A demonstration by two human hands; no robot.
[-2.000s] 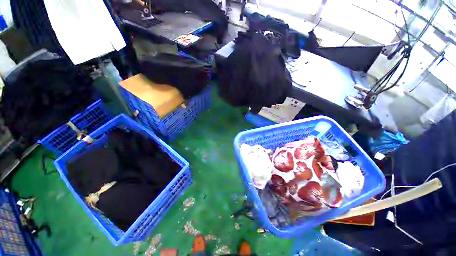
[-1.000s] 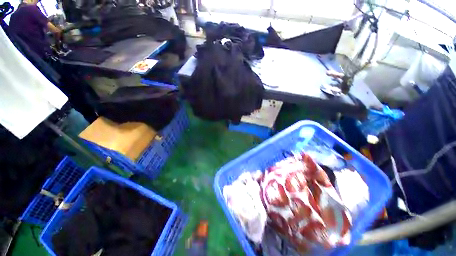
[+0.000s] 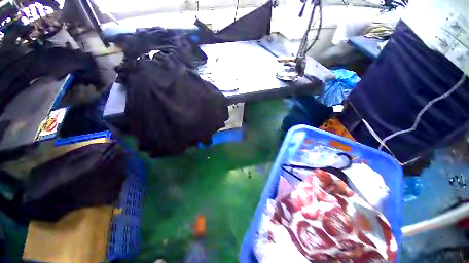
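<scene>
Neither my left hand nor my right hand is in view. A blue plastic crate (image 3: 395,180) stands nearest, at the lower right, cut off by the bottom edge. It holds red-white cloth (image 3: 334,221), white cloth and a thin black hanger shape. A large black garment bundle (image 3: 172,102) lies on the pressing table (image 3: 241,59) and hangs over its front edge. At the lower left, folded dark garments (image 3: 77,177) lie on a cardboard box or sheet (image 3: 69,239), beside a blue slatted crate (image 3: 126,221).
A steam iron (image 3: 288,75) rests on the pressing table, with cords above. A blue plastic bag (image 3: 339,87) is at its right end. Dark navy cloth (image 3: 406,97) hangs at the right. A pale pole (image 3: 437,218) juts in at lower right. Green floor (image 3: 205,180) shows between the crates.
The view has moved forward and turned right. The pressing table and black bundle now appear nearer and further left. The crate of black cloth and the white panel have left the picture.
</scene>
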